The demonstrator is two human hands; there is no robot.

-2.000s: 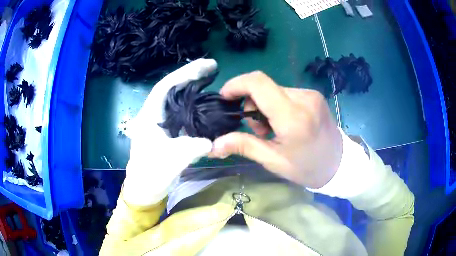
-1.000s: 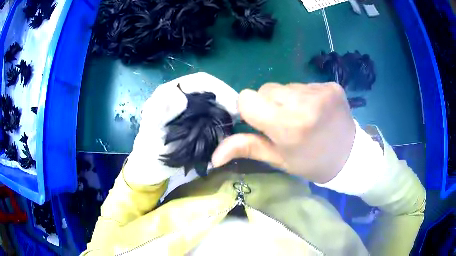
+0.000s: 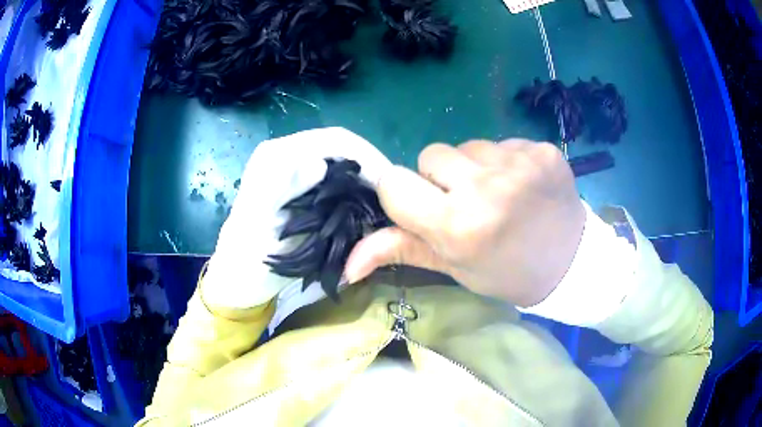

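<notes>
A glossy black spiky hair part (image 3: 330, 225) is held between my hands in front of my yellow jacket. My left hand (image 3: 280, 200), in a white glove, wraps around its far and left sides. My bare right hand (image 3: 489, 221) is curled, with thumb and index finger at the part's right edge. A slim dark handle (image 3: 592, 163) sticks out behind the right fist; the rest of that tool is hidden by the hand, and I see no blade.
A black hair part pile (image 3: 251, 50) lies on the green bench (image 3: 451, 100) at the far left. Two dark tufts (image 3: 575, 108) lie at the right. Blue bins (image 3: 104, 183) flank the bench; the left one holds spaced-out pieces on a white liner. Small whitish blocks (image 3: 617, 9) lie far right.
The hair part has turned in my left hand, its tufts now pointing down-left. My right hand has closed into a fist against its right edge, and the dark handle now shows behind it.
</notes>
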